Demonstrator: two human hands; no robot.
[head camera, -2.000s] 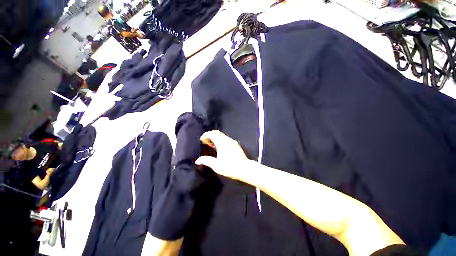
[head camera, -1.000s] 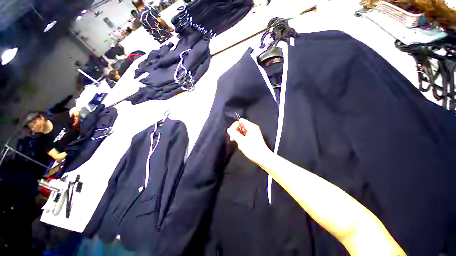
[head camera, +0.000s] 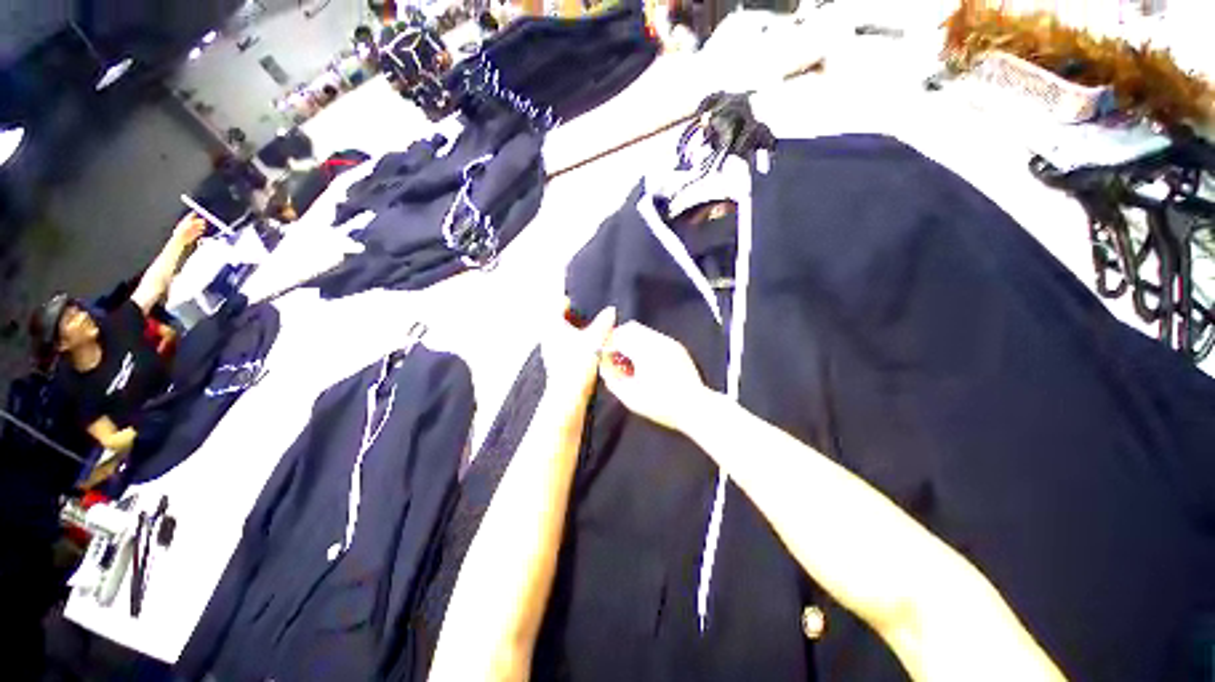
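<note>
A large navy blazer (head camera: 933, 360) with white trim lies in front of me, its collar toward the far side. My left hand (head camera: 590, 344) is at the blazer's left side below the shoulder, pinching cloth there; its fingers are partly hidden. My right hand (head camera: 653, 373) is closed beside it, almost touching it. A small reddish part of the thread snips (head camera: 621, 362) shows inside my right hand; the tips cannot be made out. A pale gold button (head camera: 814, 621) shows low on the front. Any loose thread is too fine to see.
Another navy blazer (head camera: 349, 493) lies on the white table (head camera: 304, 349) at left. More dark garments (head camera: 440, 200) lie beyond. Black hangers (head camera: 1157, 240) are heaped at far right. A person (head camera: 113, 360) in black stands at far left with one arm raised. Small tools (head camera: 144, 553) lie near left.
My left hand, under a sleeve two seconds ago and out of sight one second ago, is now bare beside my right hand. The sleeve no longer covers my forearm. The far person's arm has risen.
</note>
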